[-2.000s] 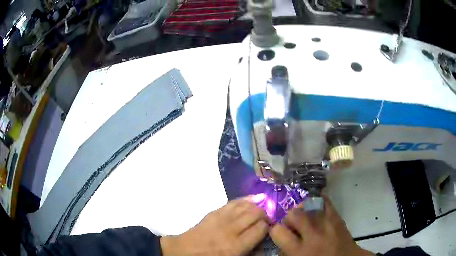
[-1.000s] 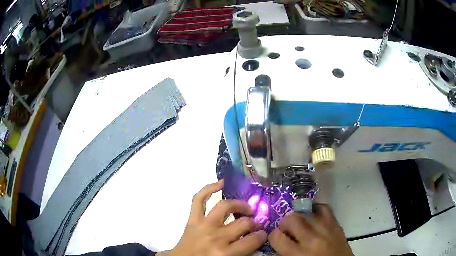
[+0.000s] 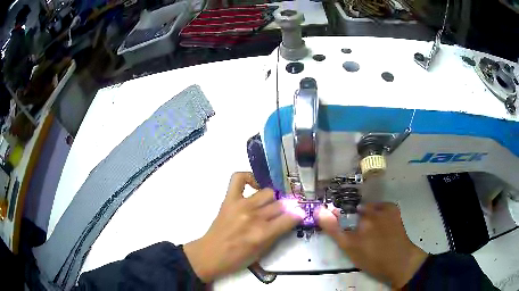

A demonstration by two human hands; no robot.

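Note:
The dark patterned fabric (image 3: 260, 163) lies under the white sewing machine head (image 3: 353, 85), a strip of it showing left of the head. It looks purple near the presser foot, in the bright pink-violet glow. My left hand (image 3: 244, 224) presses its fingertips on the fabric just left of the foot. My right hand (image 3: 378, 238) has its thumb at the fabric right of the foot, with the other fingers bent behind. The needle is hidden in the glare. A stack of grey-blue curved cut pieces (image 3: 136, 153) lies left of the machine.
A black phone (image 3: 458, 210) lies under the machine arm. A cream tension dial (image 3: 373, 165) sticks out of the head. Behind the white table (image 3: 233, 74) are a grey bin (image 3: 149, 35) and red striped cloth (image 3: 225, 25). Another bench edge stands at far left.
Both hands have moved up towards the presser foot. Less patterned fabric shows in front of the foot, and a metal edge is now uncovered below my hands. Lit digits now show on the phone.

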